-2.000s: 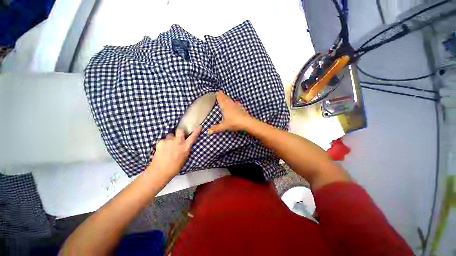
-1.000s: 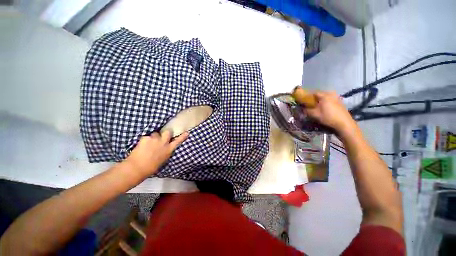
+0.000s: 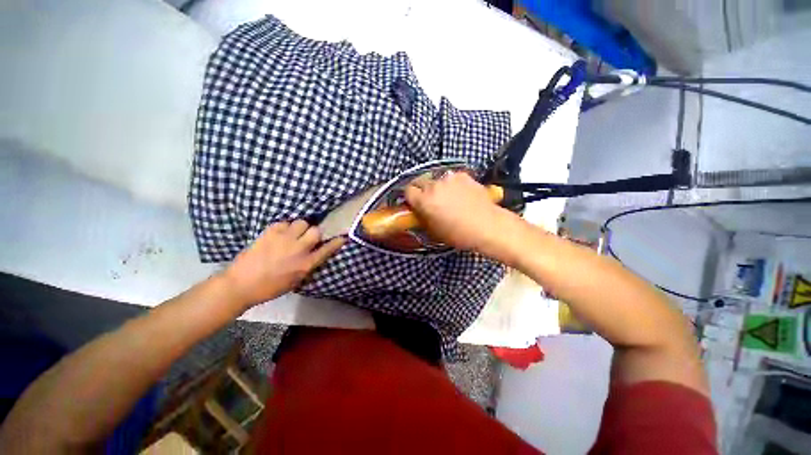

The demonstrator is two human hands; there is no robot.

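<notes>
A black-and-white checked garment [image 3: 285,133] lies spread over the pressing table. Its curved opening shows the pale padded form [image 3: 345,216] underneath. My right hand [image 3: 453,209] is closed round the orange-brown handle of the iron [image 3: 381,222]. The iron lies on the garment over the right part of the opening, its pointed tip towards my left hand. My left hand [image 3: 277,258] lies on the garment at the lower left edge of the opening, fingertips at the edge; whether it pinches the cloth is unclear.
The white table [image 3: 116,258] runs under the garment. Dark hoses [image 3: 605,187] run from the iron to the right wall. A blue object [image 3: 591,31] is behind the table's far right corner. Red cloth [image 3: 518,355] hangs at the near right edge. A wooden slatted item [image 3: 218,411] stands below left.
My right hand has taken the iron from its rest at the right and brought it left onto the garment opening. My left hand stays at the opening's edge. The view has shifted.
</notes>
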